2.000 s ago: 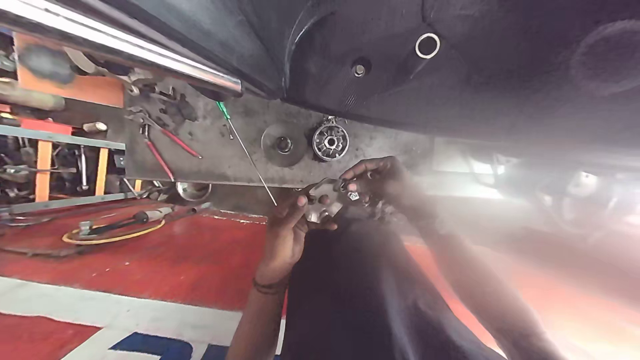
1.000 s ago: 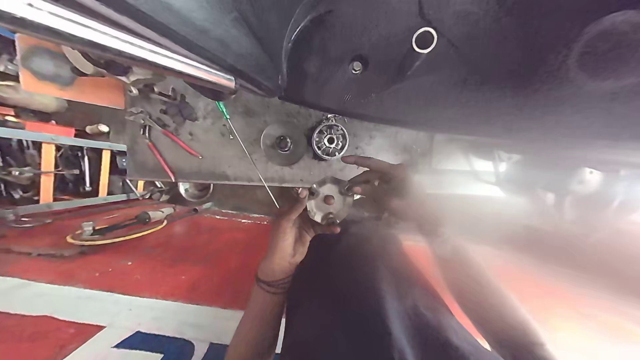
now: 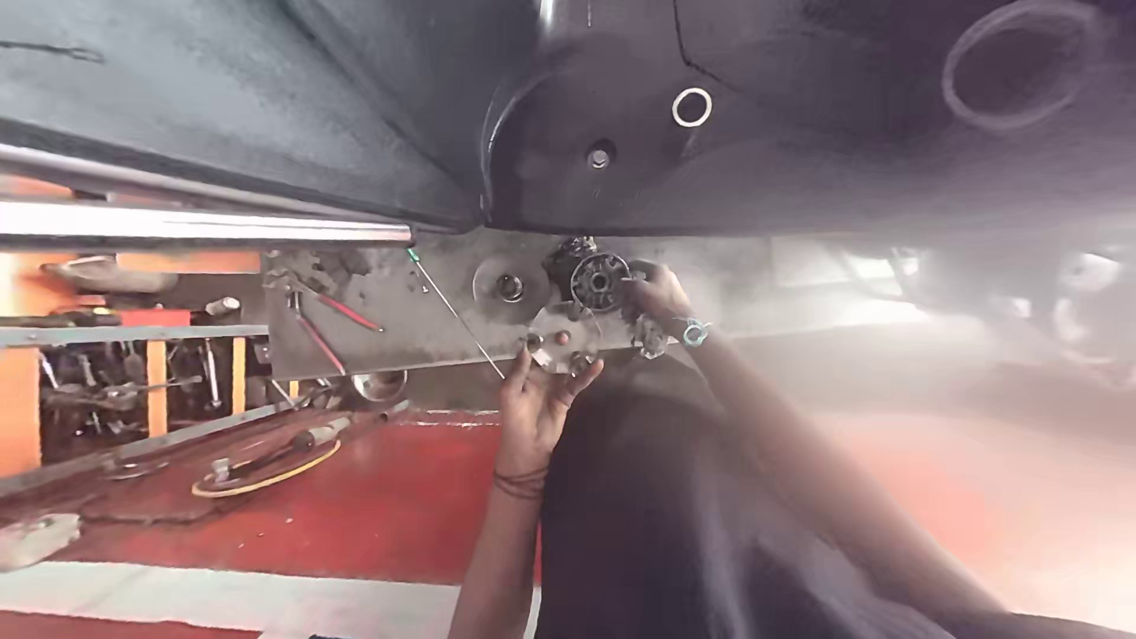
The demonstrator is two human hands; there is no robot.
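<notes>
My left hand holds a round metal plate with a hole at its centre and several bosses around it, gripped by its lower edge between thumb and fingers. My right hand is at the right side of a round, slotted metal part on the grey metal bench; its fingertips look to be on the rim, though the grip is partly hidden. To the left of that part lies a metal disc with a raised hub. Some small metal parts are under my right wrist.
On the bench lie red-handled pliers and a long thin screwdriver with a green handle. Dark vehicle bodywork overhangs the far side. A tool rack stands left. A yellow hose lies on the red floor.
My right hand has left the plate and moved to the round slotted part. The plate remains in my left hand, now nearer the disc. The view has shifted.
</notes>
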